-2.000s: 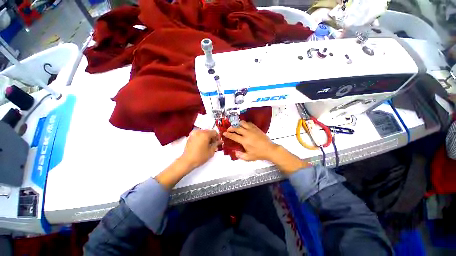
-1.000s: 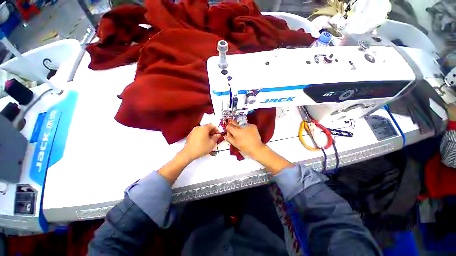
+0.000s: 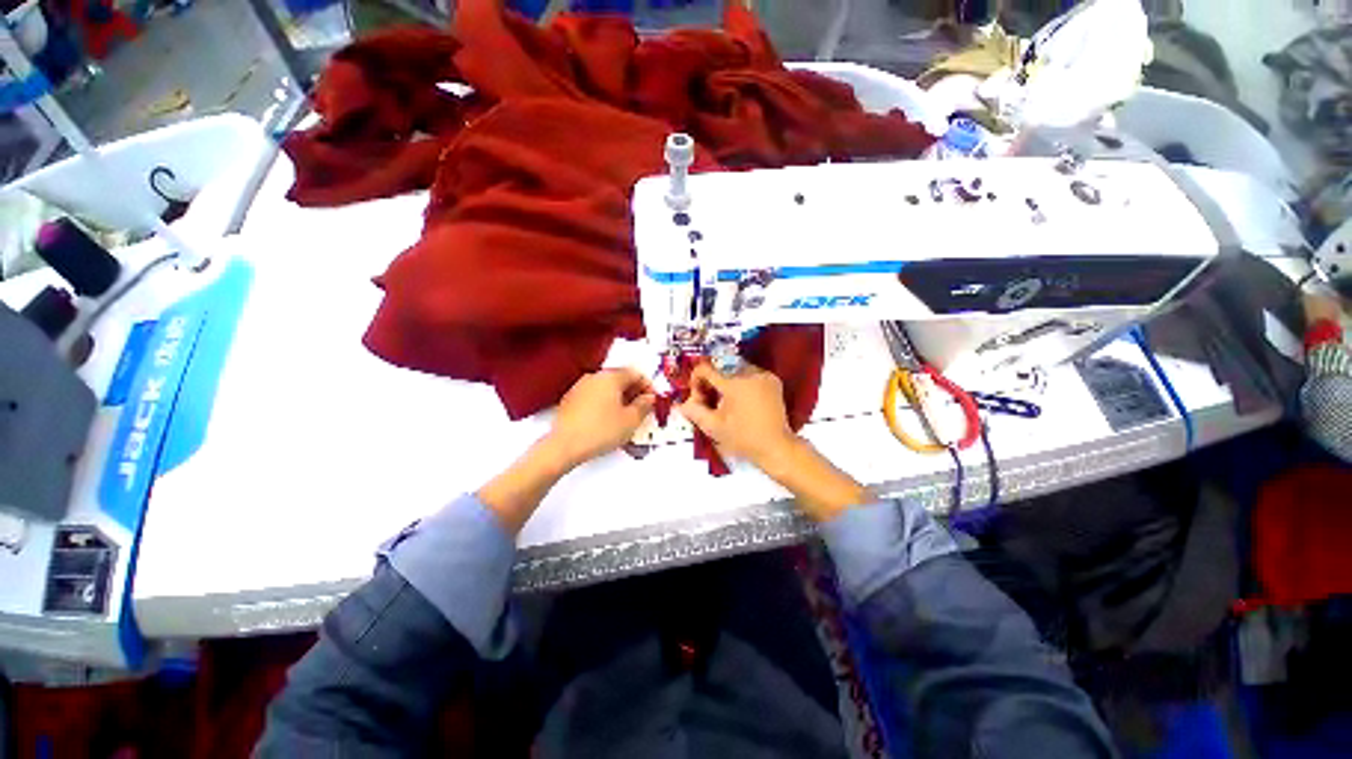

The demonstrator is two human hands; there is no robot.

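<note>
The dark red garment (image 3: pixel 519 252) lies on the white table left of and behind the sewing machine head (image 3: pixel 830 223), with a part under the head. My left hand (image 3: pixel 601 414) pinches a small red garment edge (image 3: pixel 666 400) just in front of the needle area (image 3: pixel 685 338). My right hand (image 3: pixel 739 415) pinches the same edge from the right, thumb and fingertips close together. A red flap hangs toward me below my right hand. The fingertips partly hide the edge; the needle tip cannot be made out.
Scissors (image 3: pixel 931 411) with orange and yellow handles lie right of my right hand, beside a slim dark tool (image 3: pixel 1008 403). A dark cord (image 3: pixel 991 472) hangs over the table's front edge. A second machine (image 3: pixel 163 386) stands at left. Another person's hand (image 3: pixel 1320 315) shows at far right.
My right hand has drawn back from lying flat by the presser foot to a pinch in front of it. The whole view has shifted, so the machine sits further right and slightly lower.
</note>
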